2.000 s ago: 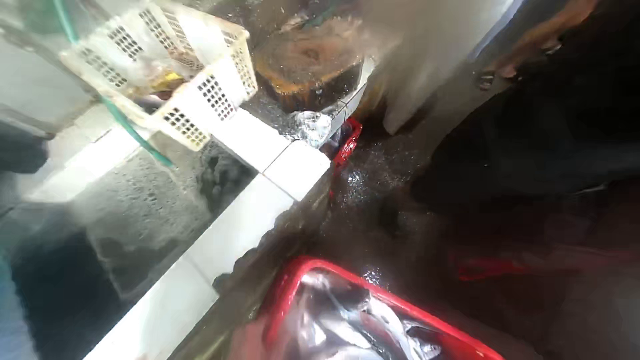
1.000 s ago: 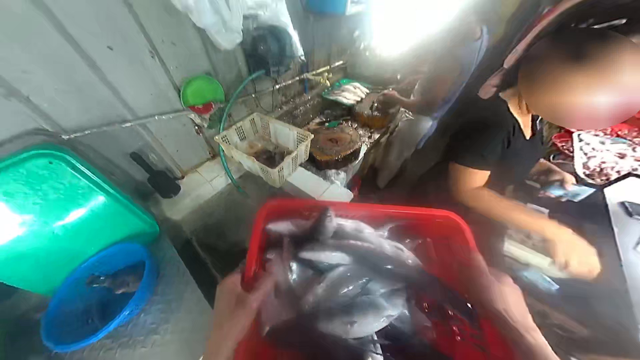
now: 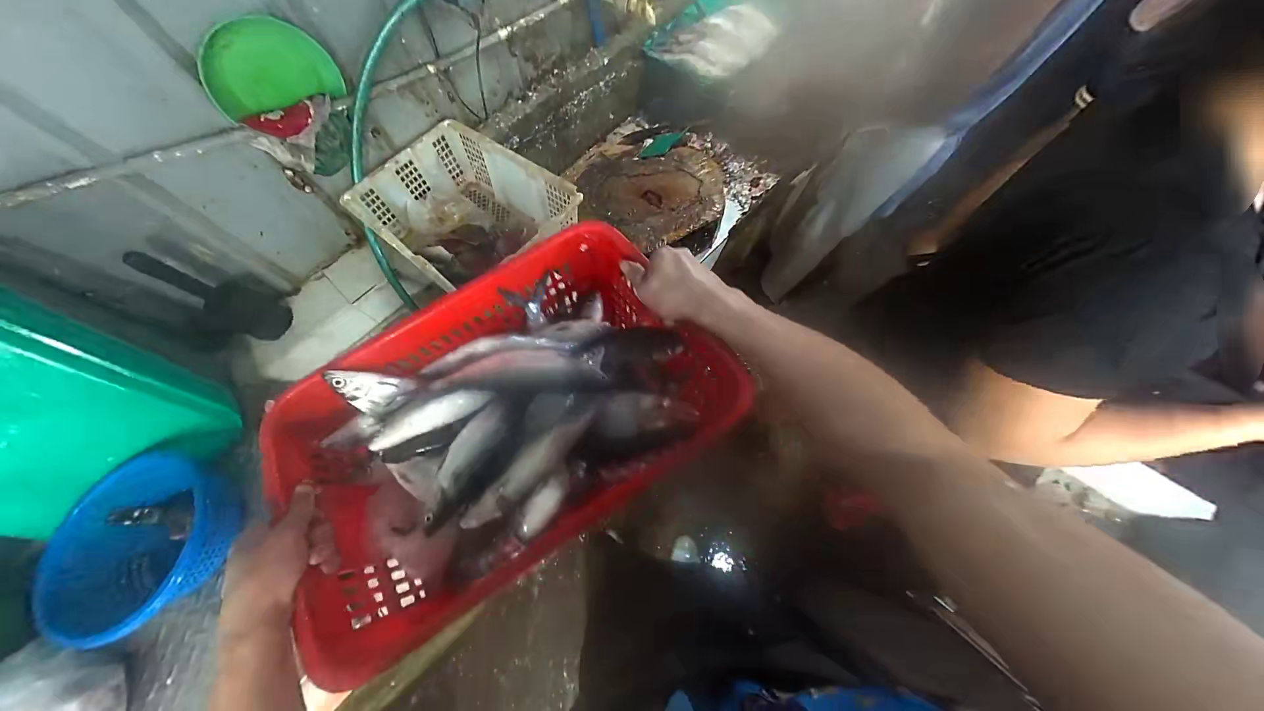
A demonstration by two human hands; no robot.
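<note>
A red plastic basket [image 3: 499, 288] with slotted walls hangs tilted in front of me, holding several silvery fish [image 3: 513, 370] piled mostly toward its far side. My left hand [image 3: 281, 553] grips the near left end, fingers curled over the rim. At the far right end my right hand [image 3: 681, 284] is closed on the rim, with the forearm stretched across the view. Just beyond the basket stands a cream slotted crate [image 3: 533, 183] with some dark matter inside, partly hidden by the red rim.
Behind the crate is a round wooden chopping block [image 3: 652, 193]. A green hose [image 3: 362, 148] runs down the wall beside a green basin [image 3: 267, 69]. At left are a large green tub [image 3: 89, 405] and a blue basket [image 3: 59, 583]. A person in dark clothes [image 3: 1096, 247] is at right.
The red basket, level and held at both sides a second ago, is now turned and tilted, its right end farther away. My right arm has stretched forward. The view has shifted strongly.
</note>
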